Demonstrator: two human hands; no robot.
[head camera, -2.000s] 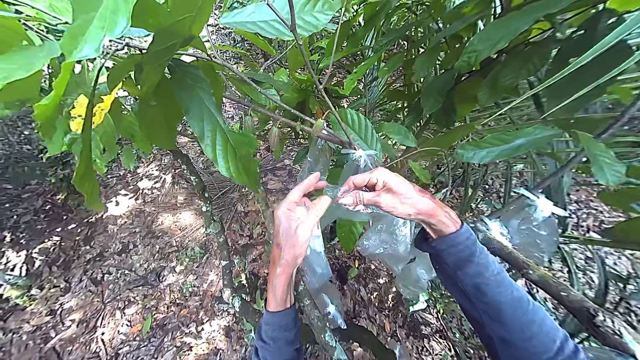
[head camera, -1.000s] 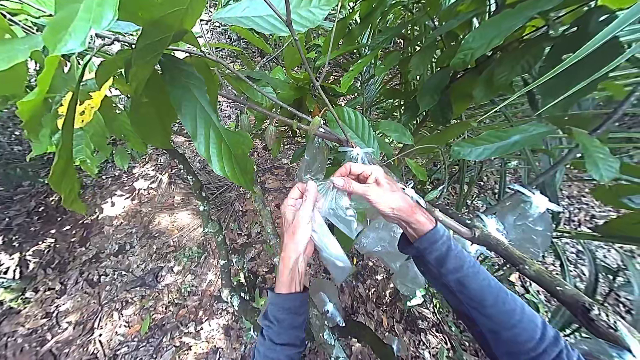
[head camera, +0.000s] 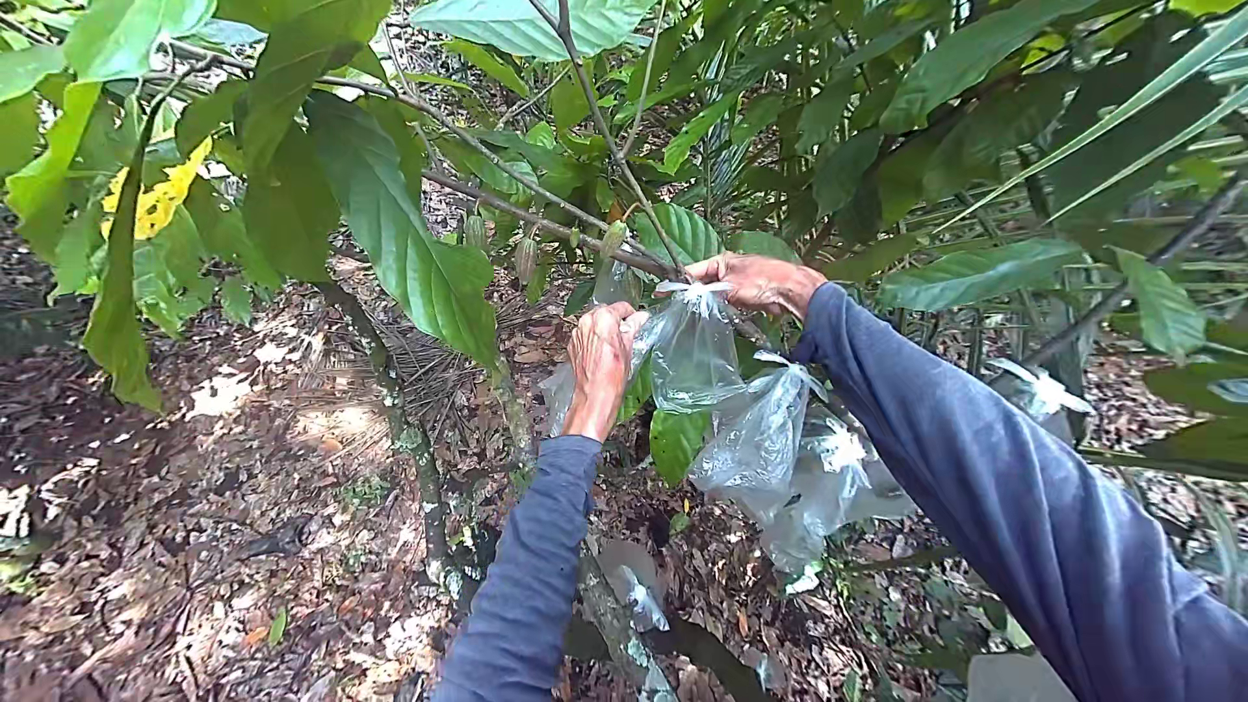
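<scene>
My left hand (head camera: 602, 363) is closed on a clear plastic bag (head camera: 560, 392), part of which hangs left of the wrist. My right hand (head camera: 751, 282) reaches behind the knotted top of another clear plastic bag (head camera: 694, 356) at the branch (head camera: 546, 222); its fingertips are partly hidden, so its grip cannot be told. Below and right of it hang several more tied bags (head camera: 756, 444). A small green cacao pod (head camera: 613, 239) sits on the branch just above and between the hands, with a clear bag (head camera: 616, 283) under it.
Two small pods (head camera: 526, 259) hang left of the hands. Large green leaves (head camera: 400, 234) overhang the left side. A tied bag (head camera: 1043, 392) hangs at the right beyond my sleeve. Lichen-spotted stems (head camera: 414, 439) rise from leaf litter (head camera: 244, 546).
My hands were close together on a plastic bag; now they are apart. The right hand has moved up to the branch behind a tied bag top, while the left stays lower left with plastic in it.
</scene>
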